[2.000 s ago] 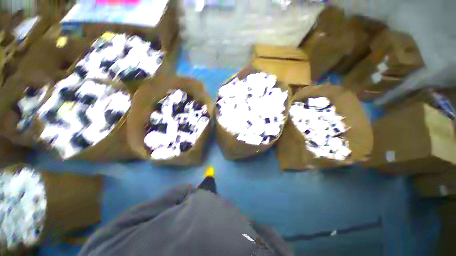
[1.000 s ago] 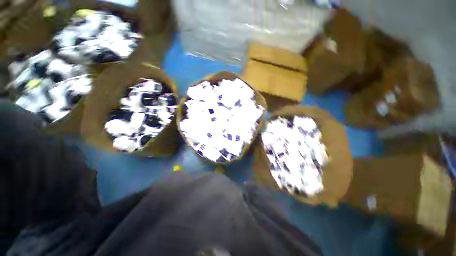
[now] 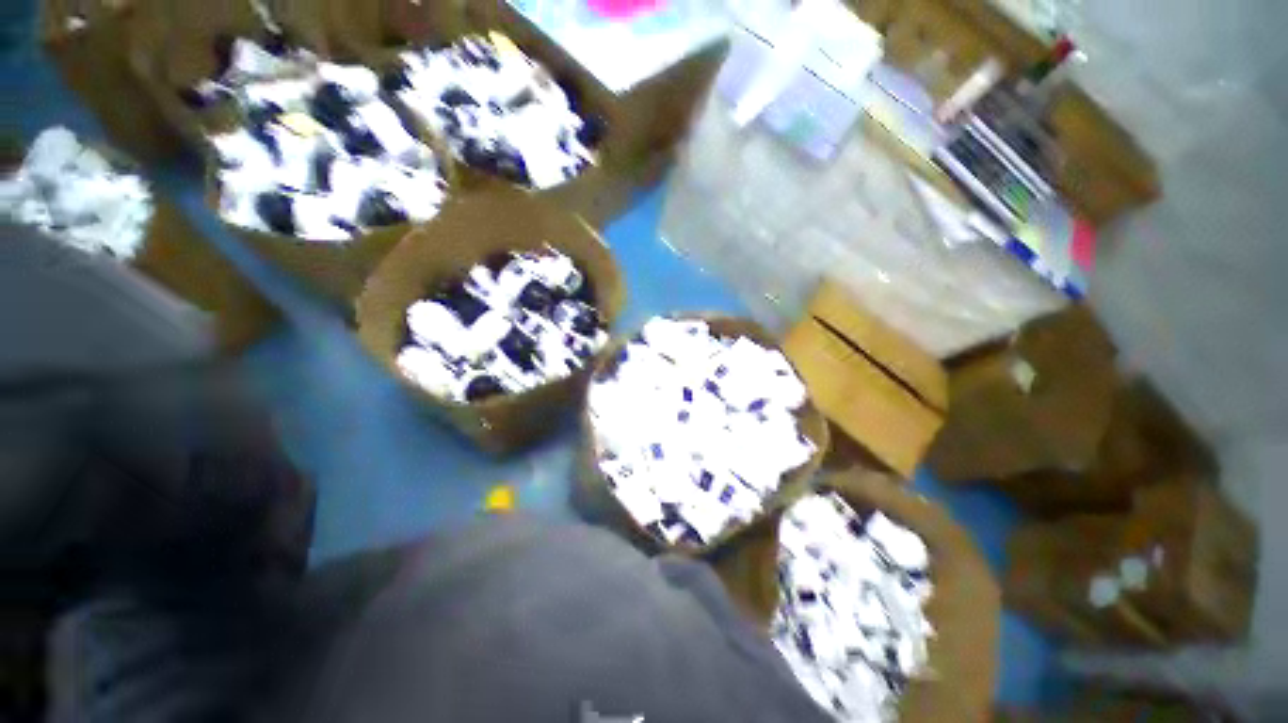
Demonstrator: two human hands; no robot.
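Neither of my hands shows; my dark sleeve or clothing fills the lower left. Nearest in front of me stand open brown cartons on the blue floor. The middle carton is heaped with small white pieces with dark squares. The carton to its left holds white and black pieces, with bare cardboard wall showing. The carton at lower right holds white pieces and is partly hidden by my clothing. Two more heaped cartons, a left one and a right one, stand at upper left.
A wrapped pale load stands behind, with papers and small items on top. A closed carton leans or sits beside it. Several brown cartons stand at right. Another filled carton is at far left. A yellow spot shows near my clothing.
The view has turned and tilted, so the row of cartons now slopes down to the right. The top of the wrapped load has come into view. No carton has clearly moved.
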